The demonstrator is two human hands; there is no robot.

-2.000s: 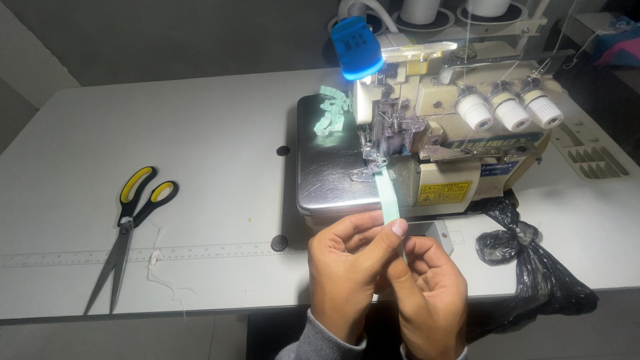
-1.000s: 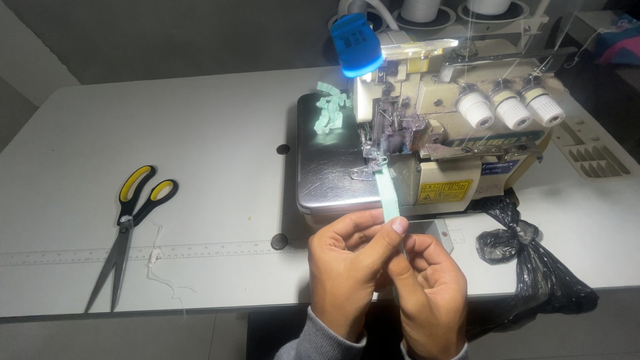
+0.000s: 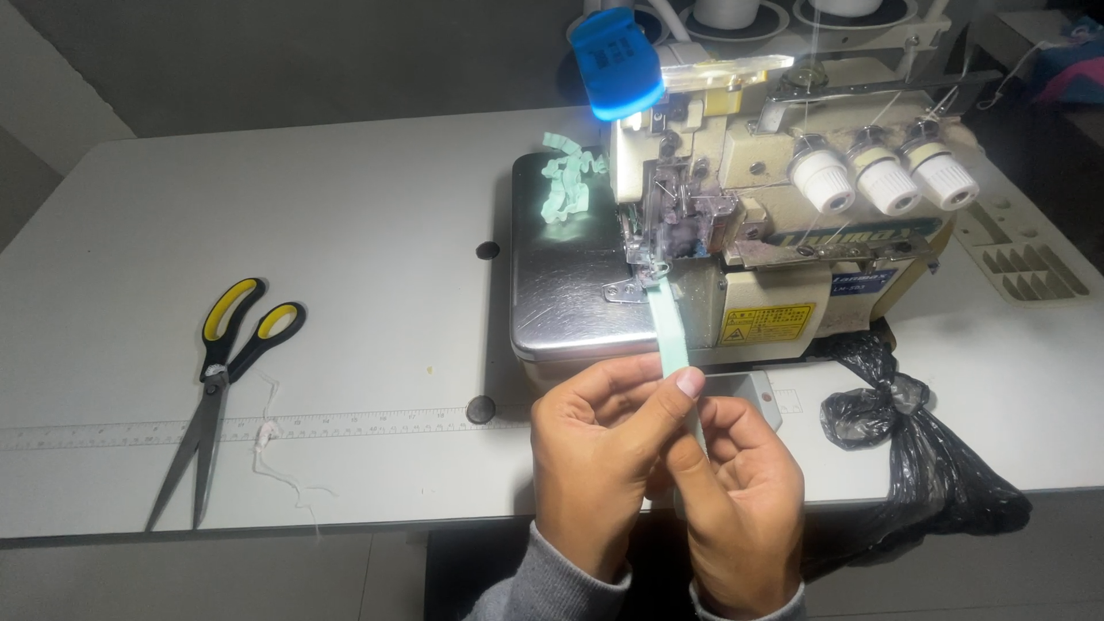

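Note:
A narrow mint-green fabric strip (image 3: 669, 326) runs from the presser foot of an overlock sewing machine (image 3: 768, 181) down toward me. My left hand (image 3: 604, 448) pinches it between thumb and fingers just in front of the machine's metal bed (image 3: 569, 285). Below and to the right, my right hand (image 3: 742, 492) grips the strip's lower part, close against the left one. The fingers hide where the strip ends. A crumpled pile of mint-green strip (image 3: 567, 181) lies on the back of the bed.
Black-handled scissors with yellow inner rings (image 3: 228, 362) lie partly open at the left, across a printed ruler scale (image 3: 362, 423), beside loose white thread (image 3: 267, 435). A knotted black plastic bag (image 3: 923, 457) hangs over the right front edge. A blue lamp (image 3: 617, 65) lights the machine.

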